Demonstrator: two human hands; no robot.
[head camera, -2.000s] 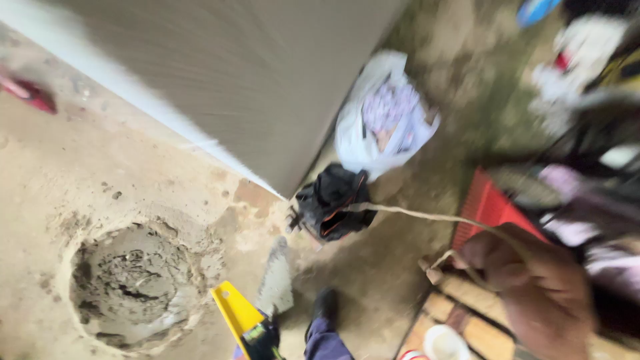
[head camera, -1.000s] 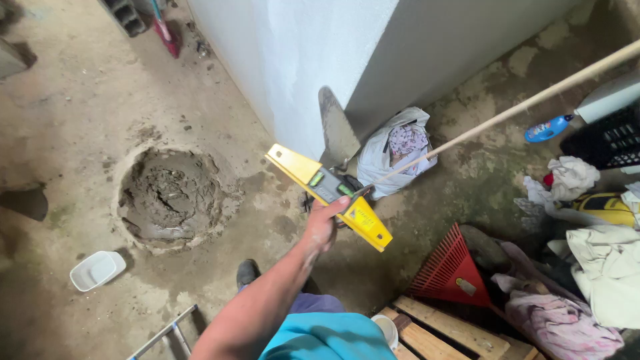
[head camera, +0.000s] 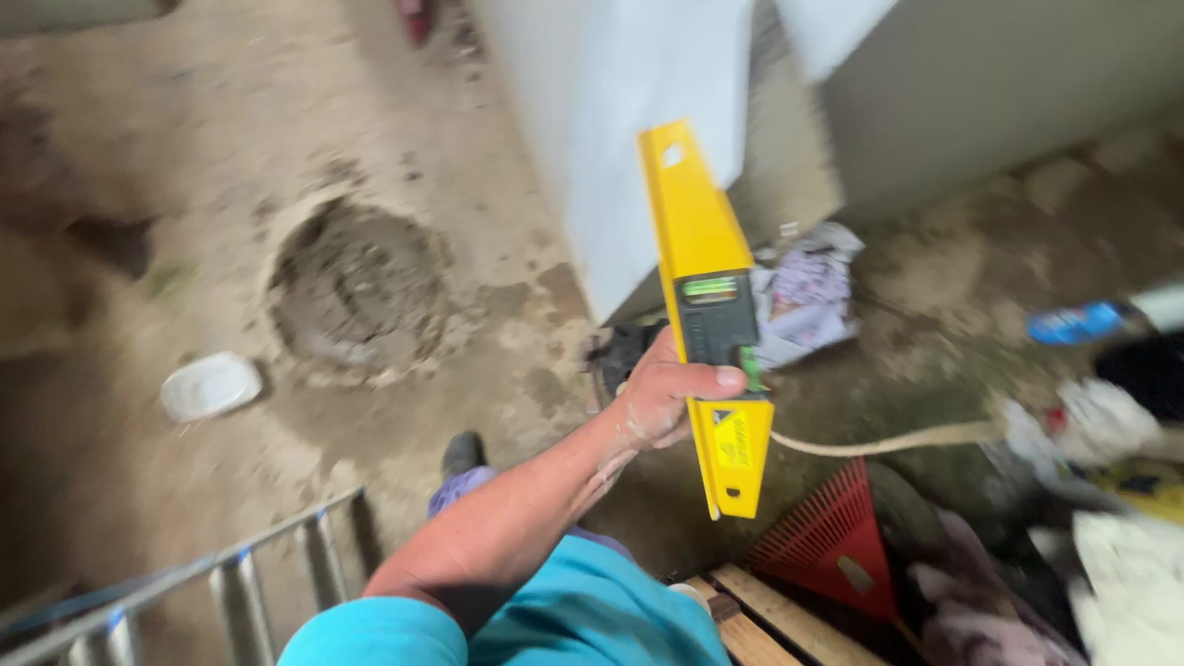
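My left hand (head camera: 661, 393) grips a yellow spirit level (head camera: 703, 231) with a dark middle and green vials, its thumb across the level's face. The level stands nearly lengthwise in view, leaning a little. Behind its upper part shows a blurred grey-brown blade, seemingly a trowel (head camera: 791, 129); whether my hand also holds it is unclear. A pale cord or thin stick (head camera: 879, 444) runs right from behind the level's lower end. To the left is a round hole filled with wet mortar or concrete (head camera: 361, 282). My right hand is out of view.
A white plastic tub (head camera: 213, 387) lies left, above an aluminium ladder (head camera: 222, 569). A wall corner (head camera: 601, 185) rises behind the level. Right are a bag of cloth (head camera: 809, 296), a black bag (head camera: 624, 356), a red rake head (head camera: 832, 546), wooden slats (head camera: 786, 620) and a blue bottle (head camera: 1078, 324).
Since one second ago, the level has turned from a slant to nearly lengthwise in view, still in my left hand. My right hand, seen two seconds ago with a cord-like strand, is out of view.
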